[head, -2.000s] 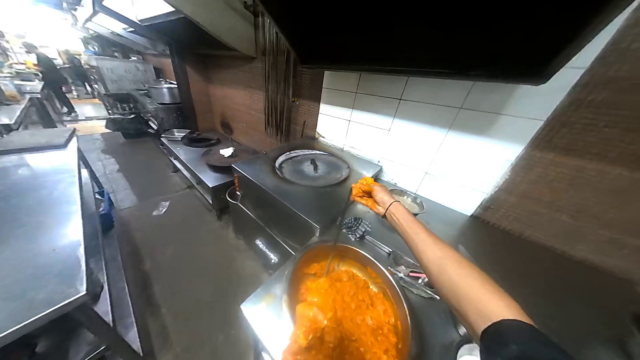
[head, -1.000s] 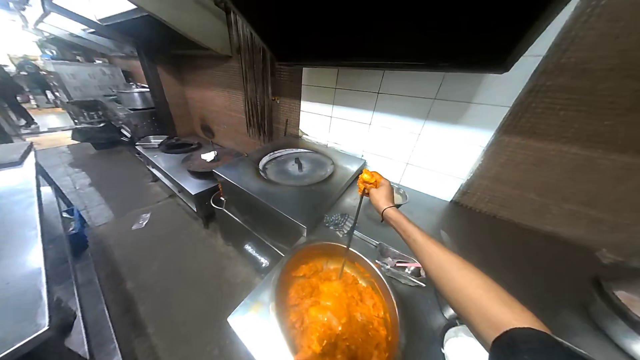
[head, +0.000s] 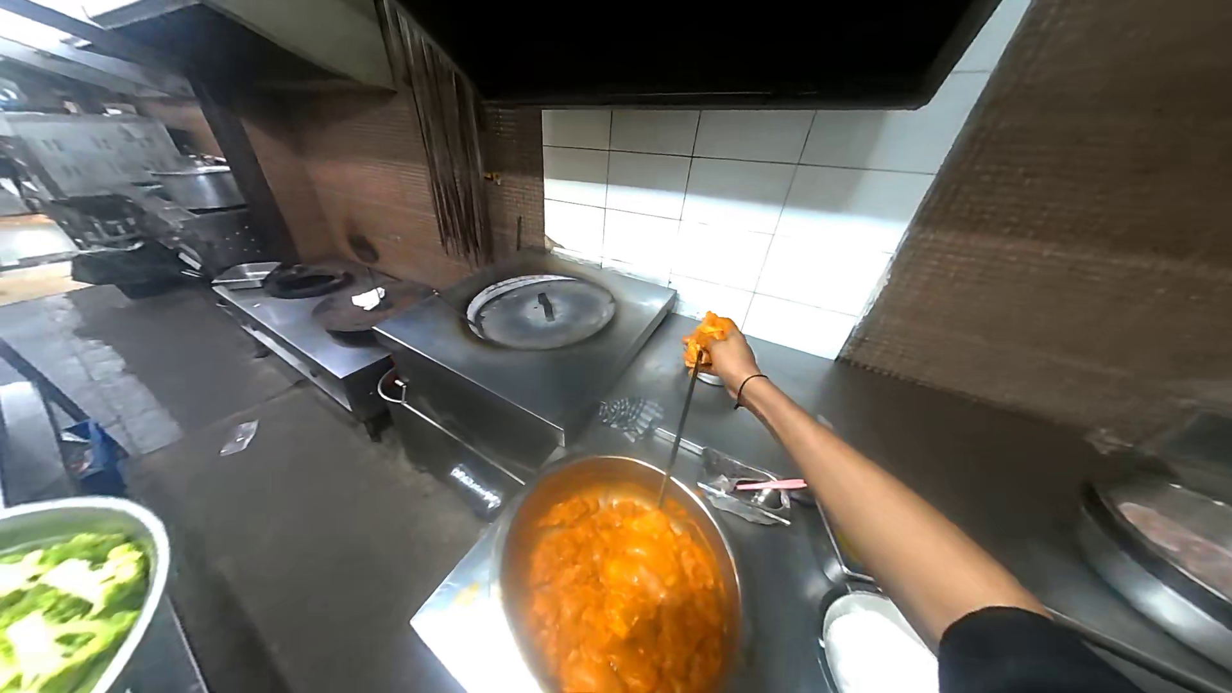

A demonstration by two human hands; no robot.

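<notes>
My right hand [head: 722, 348], smeared with orange marinade, is closed around the upper end of a thin metal skewer [head: 681, 428], with orange-coated pieces bunched at the fist. The skewer slants down, its lower end over or in a large steel bowl [head: 717, 539]. Orange-coated chunks in thick marinade [head: 626, 587] fill that bowl, which stands on the counter by the front edge. My left hand is out of sight. Behind the bowl lie a perforated metal utensil [head: 630, 416] and a tray with a pink-handled tool [head: 770, 484].
A steel tandoor with a round lid [head: 547, 313] stands beyond the bowl. Skewers [head: 443, 144] hang on the wall. At lower left is a bowl of broccoli [head: 72, 597]; at right, a white container [head: 876, 645] and a round steel vessel [head: 1165, 568]. A dark hood [head: 722, 48] overhangs.
The skewer, hard to make out two seconds ago, now shows clearly below my right fist. The view has shifted, and the broccoli bowl has come into sight at lower left.
</notes>
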